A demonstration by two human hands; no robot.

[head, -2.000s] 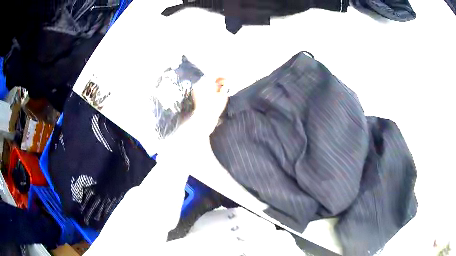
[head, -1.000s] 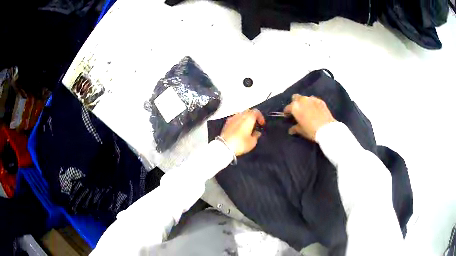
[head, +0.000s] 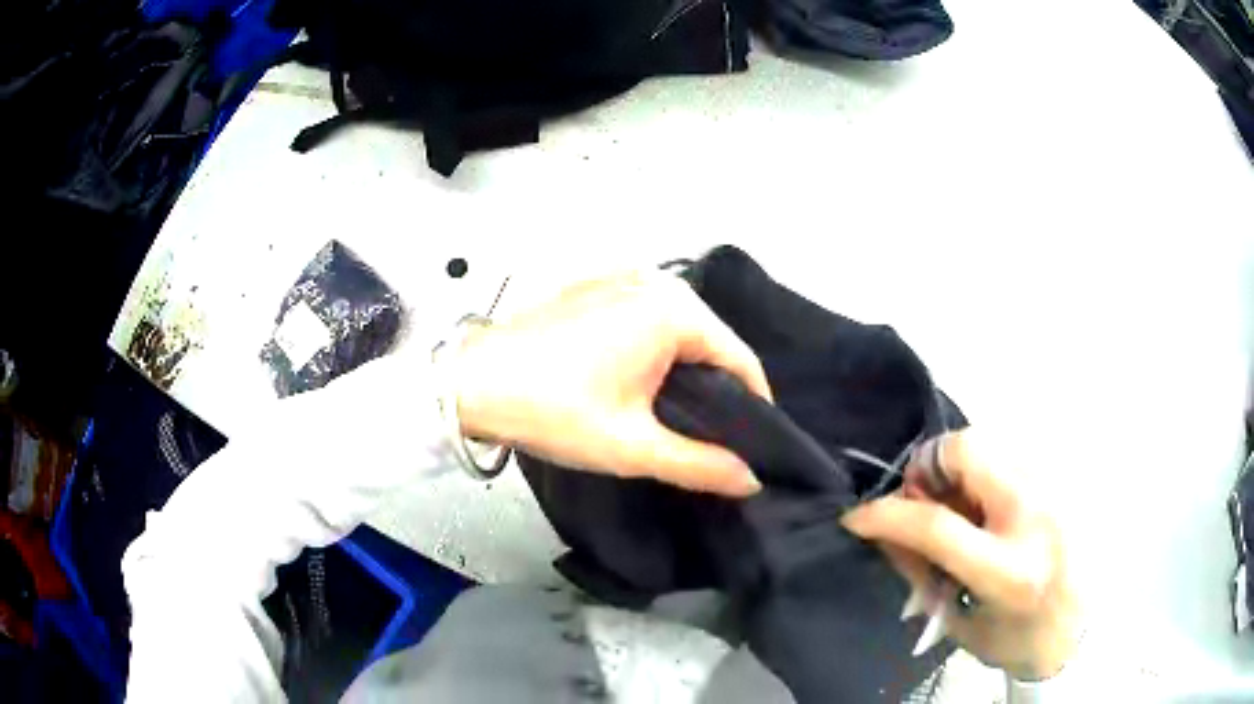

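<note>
The dark garment (head: 825, 578) is bunched up in front of me, partly over the table's near edge. My left hand (head: 605, 385) grips a folded part of it between thumb and fingers. My right hand (head: 976, 550) pinches the cloth's edge with thumb and fingertips. A thin pale sliver, a needle or thread, shows at these fingertips (head: 875, 465). Pale pointed tips, likely of thread snips (head: 931, 622), stick out under the right palm. A dark round button (head: 458, 268) lies on the table beyond my left wrist.
A clear bag of dark contents with a white label (head: 334, 323) lies on the white table (head: 1045, 206) at left. Black clothes (head: 550, 69) lie along the far edge. Blue crates with dark clothing (head: 371, 605) stand below the table's left edge.
Both hands have lifted and gathered the garment, which lay flatter before. The left hand now grips a fold. The right hand has moved right and nearer. The view has shifted.
</note>
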